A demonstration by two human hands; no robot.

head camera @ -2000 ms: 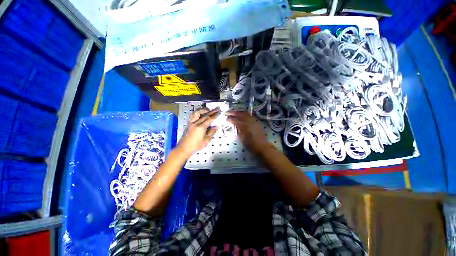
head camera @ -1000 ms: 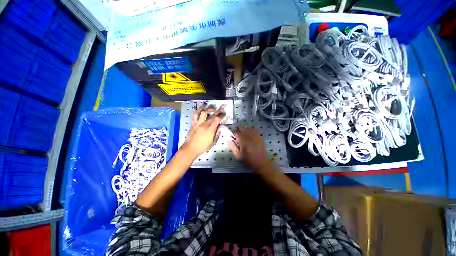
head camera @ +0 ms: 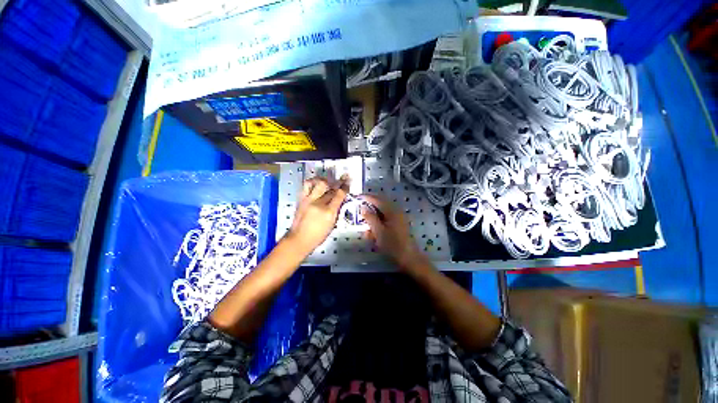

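A coiled white cable (head camera: 356,211) is over the perforated metal plate (head camera: 409,234), between my hands. My right hand (head camera: 387,228) grips the coil's right side. My left hand (head camera: 318,211) is at the pale fixture block (head camera: 354,169), its fingertips at the block's lower left edge; whether they pinch the cable's connector cannot be made out. The fixture is partly hidden by the left fingers.
The black housing (head camera: 228,142) with a yellow warning label stands behind the plate, under a pale lettered sheet (head camera: 260,55). A large cable heap (head camera: 543,149) lies right. A blue lined tote (head camera: 142,236) with cables stands left. A carton (head camera: 622,338) is lower right.
My right hand, blurred one second ago, now grips a clearly visible coil just below the fixture. My left hand stays at the fixture. The view has shifted slightly.
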